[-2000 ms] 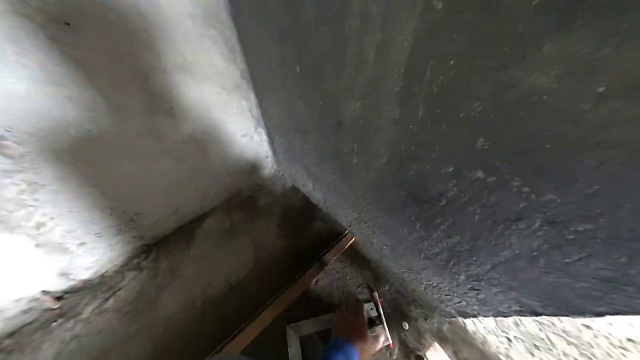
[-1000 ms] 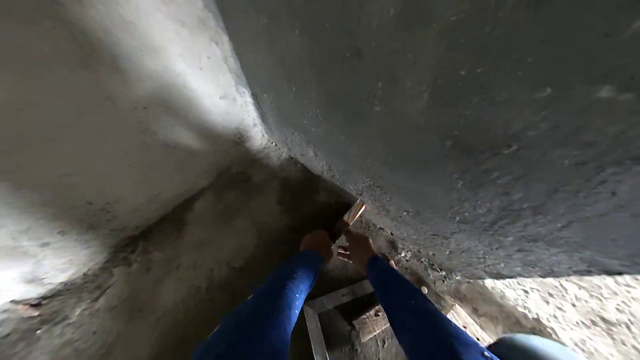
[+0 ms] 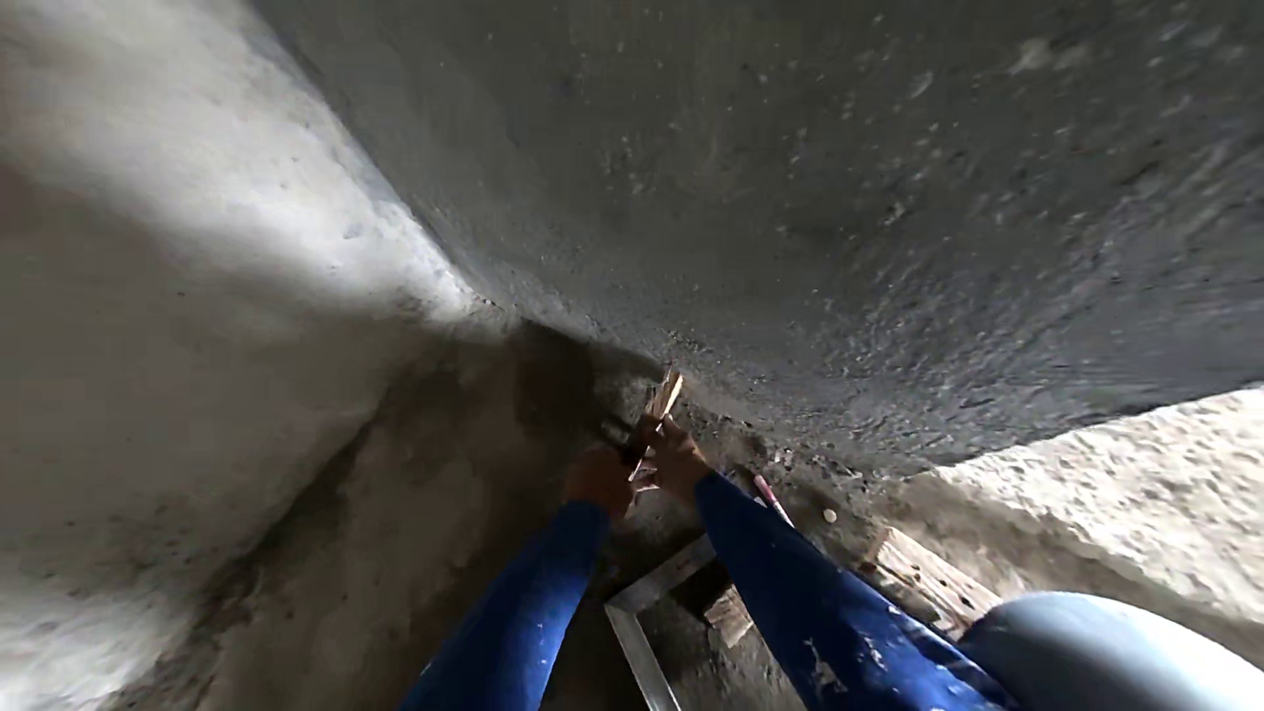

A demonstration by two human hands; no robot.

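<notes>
Low by the foot of the dark plastered wall point(image 3: 790, 217), both my hands are around a narrow wooden strip point(image 3: 667, 393), its pale end pointing up toward the wall. My left hand point(image 3: 599, 480) grips its lower part in shadow. Close beside it, my right hand point(image 3: 677, 458) has its fingers on the strip. A metal square frame point(image 3: 664, 581), perhaps an angle tool, lies on the floor below my hands. A thin red and white tool point(image 3: 772, 497) rests right of my right hand, partly behind the blue sleeve.
A pale wall point(image 3: 197, 217) meets the dark wall at a corner on the left. One wood block point(image 3: 731, 614) lies between the frame and my right sleeve, another point(image 3: 933, 578) at the lower right. A rounded light-grey surface point(image 3: 1106, 647) fills the bottom right corner.
Two seconds ago one hand was by the metal frame and a long strip lay at an angle; since a second ago both hands are together on the wood. The view has shifted.
</notes>
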